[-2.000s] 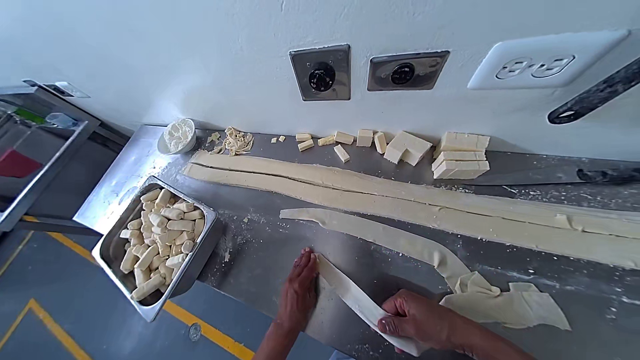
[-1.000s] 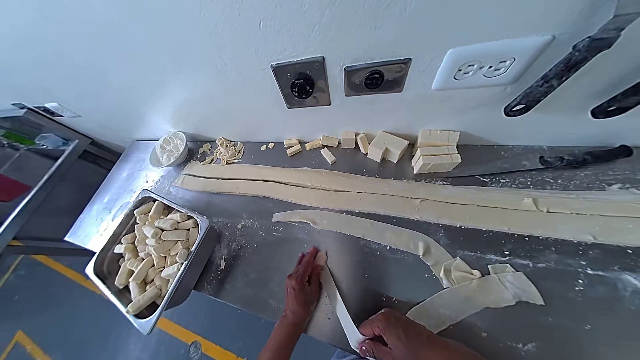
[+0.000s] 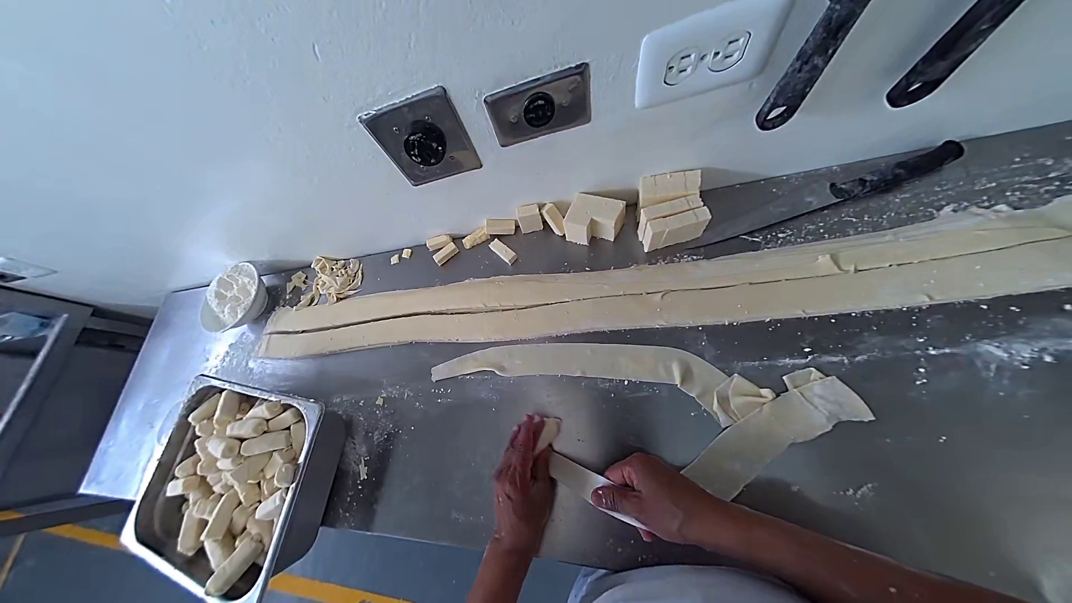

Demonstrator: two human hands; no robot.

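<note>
My left hand [image 3: 523, 486] lies against a small rolled piece of dough [image 3: 547, 434] on the steel counter; its grip there is partly hidden. From that piece a narrow dough strip [image 3: 582, 479] runs to my right hand [image 3: 649, 494], which pinches it between thumb and fingers. Behind my hands a long loose dough strip [image 3: 578, 361] ends in a crumpled fold, beside a wider dough piece [image 3: 754, 435]. Farther back, a long dough sheet [image 3: 712, 306], cut lengthwise, spans the counter. A steel pan [image 3: 314, 452] at the left holds many wrapped dough sticks [image 3: 243, 469].
Along the wall lie cheese blocks [image 3: 674, 209], smaller cheese sticks [image 3: 501, 227], dough scraps [image 3: 335, 280] and a bowl of flour [image 3: 233, 295]. A large knife [image 3: 896, 172] rests at the back right. Black handles [image 3: 812, 63] hang by the wall outlets. The counter's front edge [image 3: 435, 544] is near me.
The dough strip between my hands now has a rolled piece at its left end, by my left hand. The wider dough piece now extends to beside my right forearm. The view has shifted.
</note>
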